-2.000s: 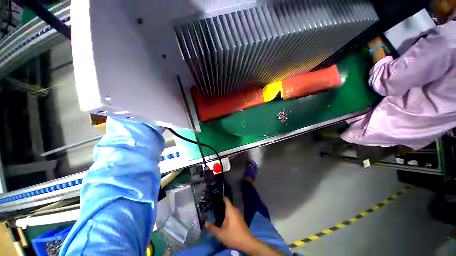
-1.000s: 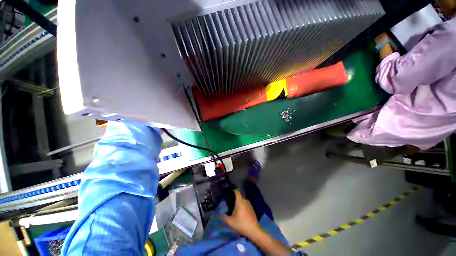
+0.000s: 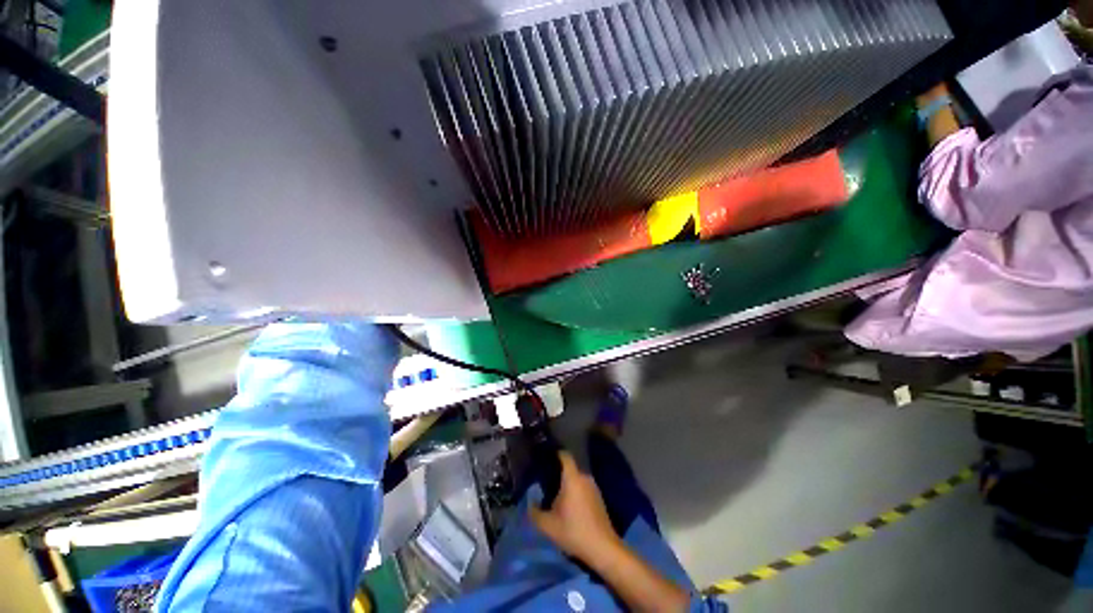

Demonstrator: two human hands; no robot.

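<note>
My right hand (image 3: 578, 513) is shut on a black electric screwdriver (image 3: 542, 453), held low beyond the bench's front edge. Its black cord runs up and left under the housing. The large white-grey inverter housing (image 3: 288, 180) stands on the bench, with small dark holes in its side and the grey heatsink (image 3: 671, 108) to its right. My left arm in a blue sleeve reaches to the housing's lower edge; my left hand is hidden behind it. A small pile of screws (image 3: 699, 283) lies on the green mat (image 3: 623, 299).
Red-orange support blocks (image 3: 779, 195) with a yellow piece (image 3: 674, 219) lie beside the heatsink's lower edge. A co-worker in pink (image 3: 1007, 240) stands at the right. A blue screw bin (image 3: 126, 584) is at lower left. A white box (image 3: 545, 405) sits at the bench edge.
The screwdriver has dropped away from the housing's side, and its thin shaft no longer shows against it. The red button at the bench edge is now mostly hidden. The view has shifted slightly.
</note>
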